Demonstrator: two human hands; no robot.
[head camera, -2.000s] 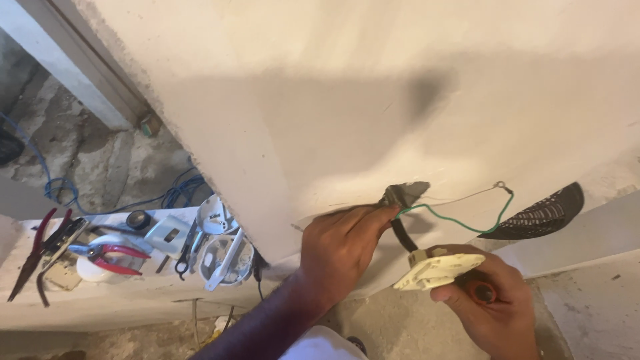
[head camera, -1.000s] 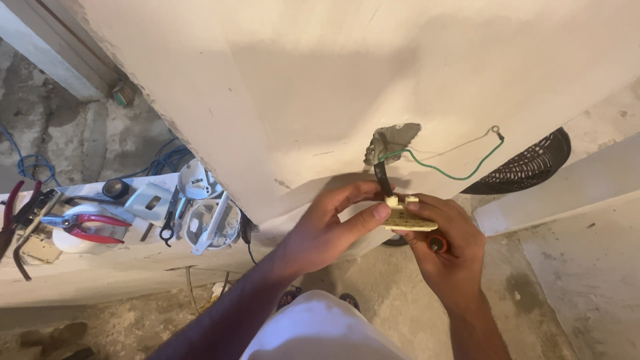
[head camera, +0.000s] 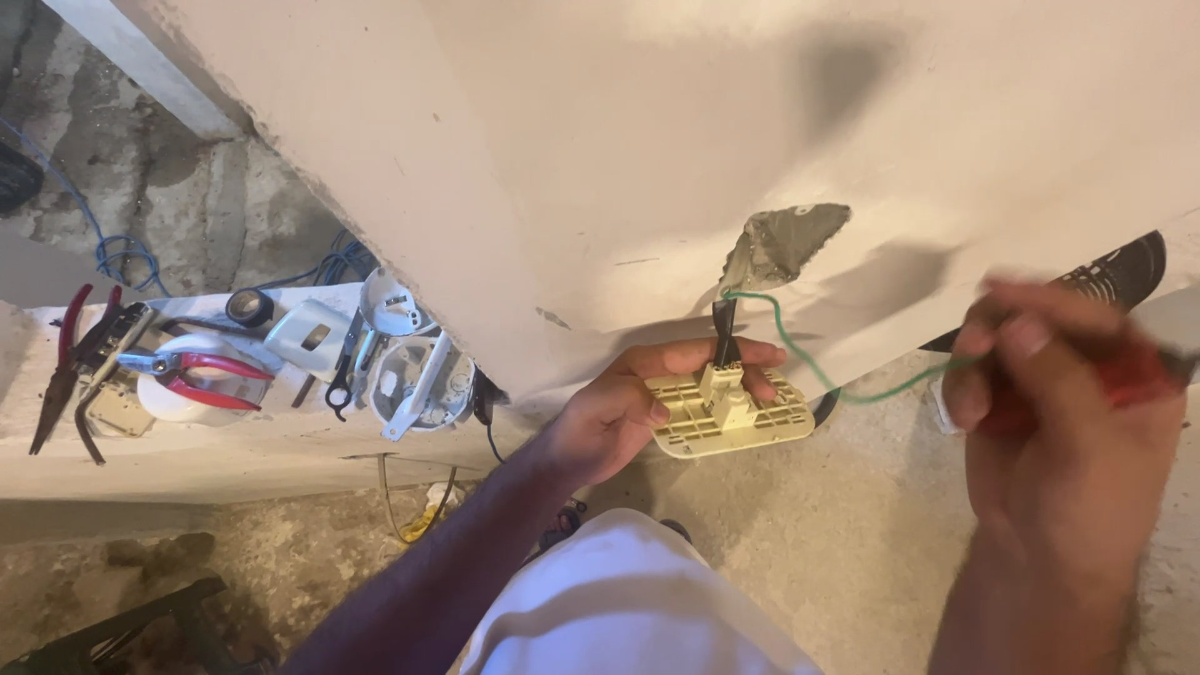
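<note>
My left hand (head camera: 623, 403) grips a cream plastic electrical faceplate (head camera: 675, 436), its ribbed back and terminal block (head camera: 729, 389) facing up. A black-sheathed cable (head camera: 725, 328) runs from a rough hole (head camera: 783, 246) in the wall down to the block. From the same hole a green wire (head camera: 797, 352) curves right to the fingers of my right hand (head camera: 1041, 375), which is blurred. That hand is closed around a red-handled tool (head camera: 1120, 380), whose kind is unclear, at the right of the view.
On a ledge at left lie red-handled pliers (head camera: 70, 356), a red-handled cutting tool (head camera: 211, 375), black tape (head camera: 249, 307), scissors (head camera: 345, 375) and white plastic fittings (head camera: 422, 384). Blue cable (head camera: 127, 258) lies on the floor beyond. A black slotted object (head camera: 1130, 272) is behind my right hand.
My right hand has left the faceplate and moved right, to the green wire. The faceplate, with its back to me, is now held by my left hand alone.
</note>
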